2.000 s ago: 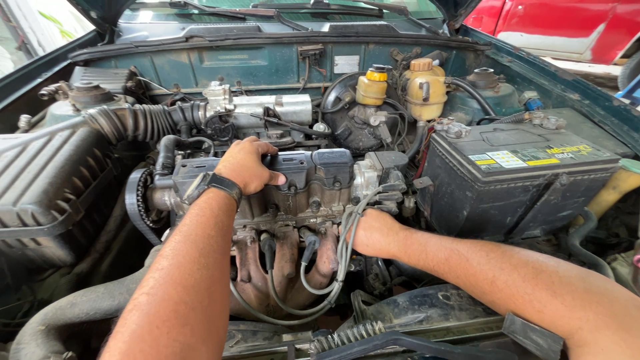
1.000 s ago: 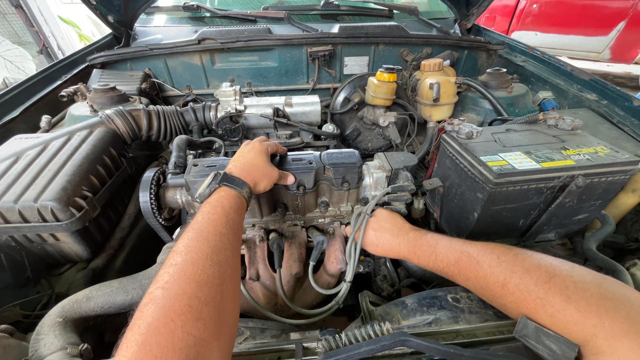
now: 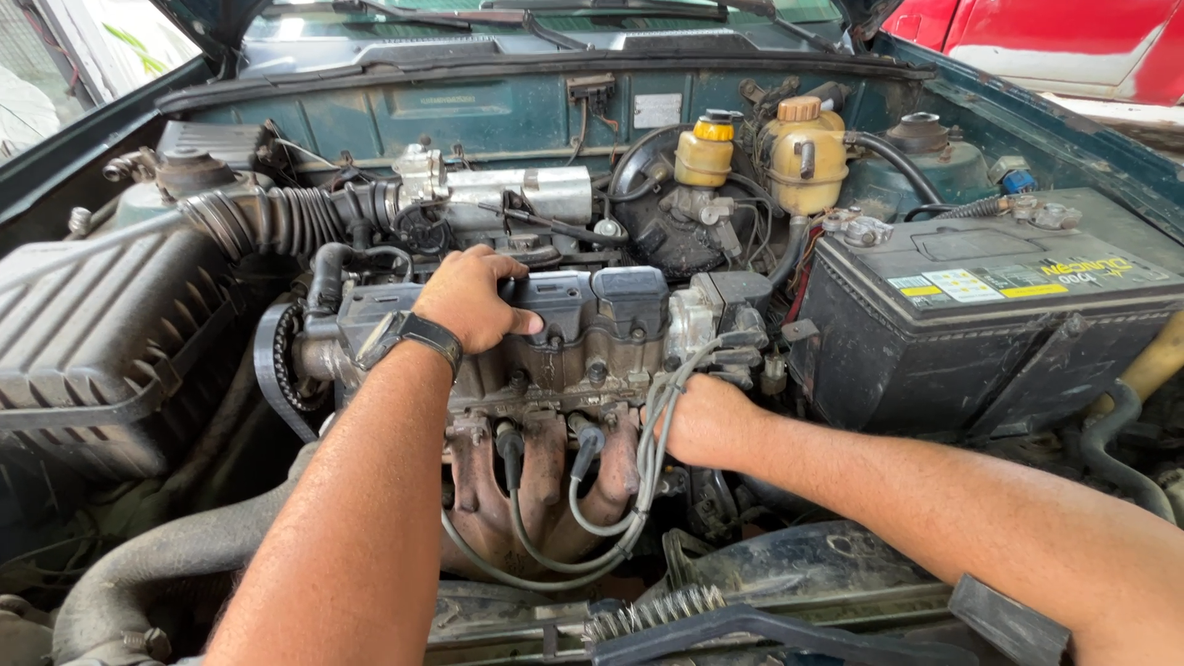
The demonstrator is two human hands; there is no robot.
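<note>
My left hand, with a watch on its wrist, rests on top of the black valve cover of a car engine, fingers spread over its edge. My right hand is low at the cylinder head's right end, behind the grey spark plug wires; its fingertips are hidden, so what it touches or holds cannot be told. Two plug boots sit in the head above the rusty exhaust manifold. A toothed timing belt shows at the head's left end.
At right stands a black car battery; at left, an air filter housing. Two fluid reservoirs are behind the engine. A wire brush lies at the front edge. A thick hose runs at lower left.
</note>
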